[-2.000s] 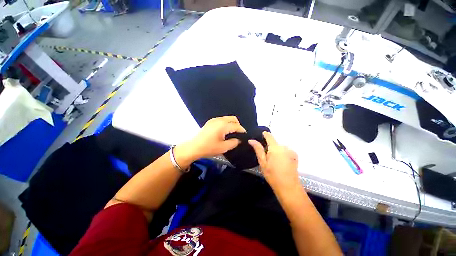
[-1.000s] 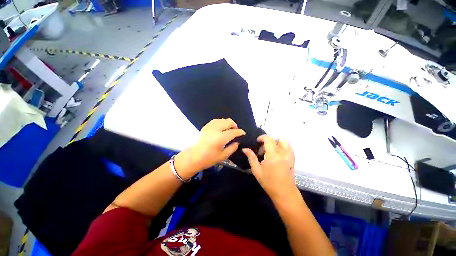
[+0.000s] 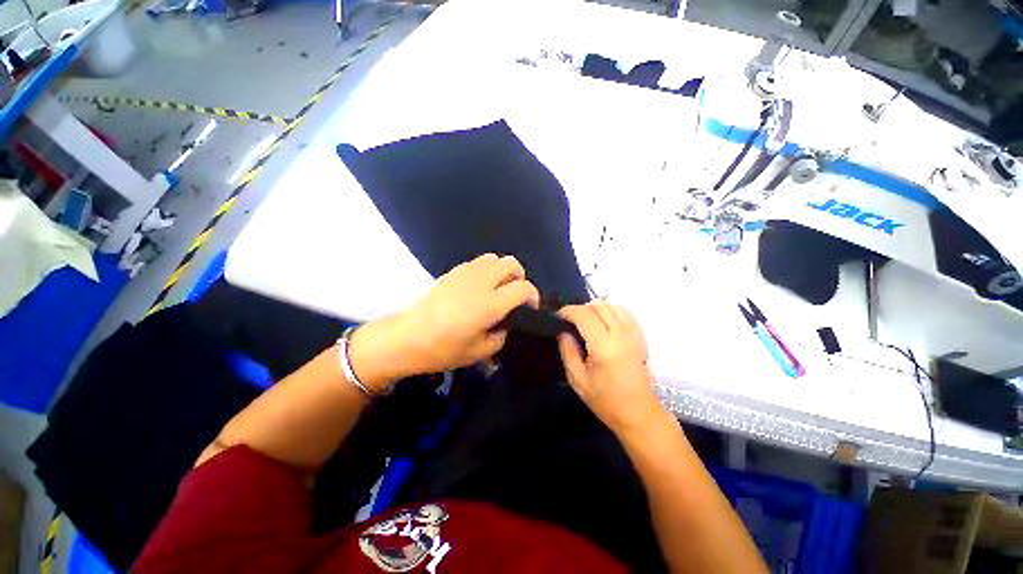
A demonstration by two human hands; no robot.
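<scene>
A black garment panel (image 3: 471,196) lies on the white table, its wide end away from me and its near end at the table's front edge. My left hand (image 3: 466,314) pinches the near end from the left. My right hand (image 3: 608,357) pinches it from the right, close beside the left. A small black folded edge (image 3: 536,321) shows between the fingertips. Whether it is a separate piece, I cannot tell. The sewing machine's needle area (image 3: 724,219) is to the right, apart from the cloth.
Thread snips (image 3: 772,339) and a small black swatch (image 3: 828,340) lie right of my hands. Black scraps (image 3: 639,74) lie at the table's far side. A black cloth stack (image 3: 146,415) is at my left. A black box (image 3: 974,395) with a cable is far right.
Both hands have stayed on the panel's near end and drawn slightly closer together. The folded edge now shows as a narrow band between the fingertips. The panel's far part has shifted slightly.
</scene>
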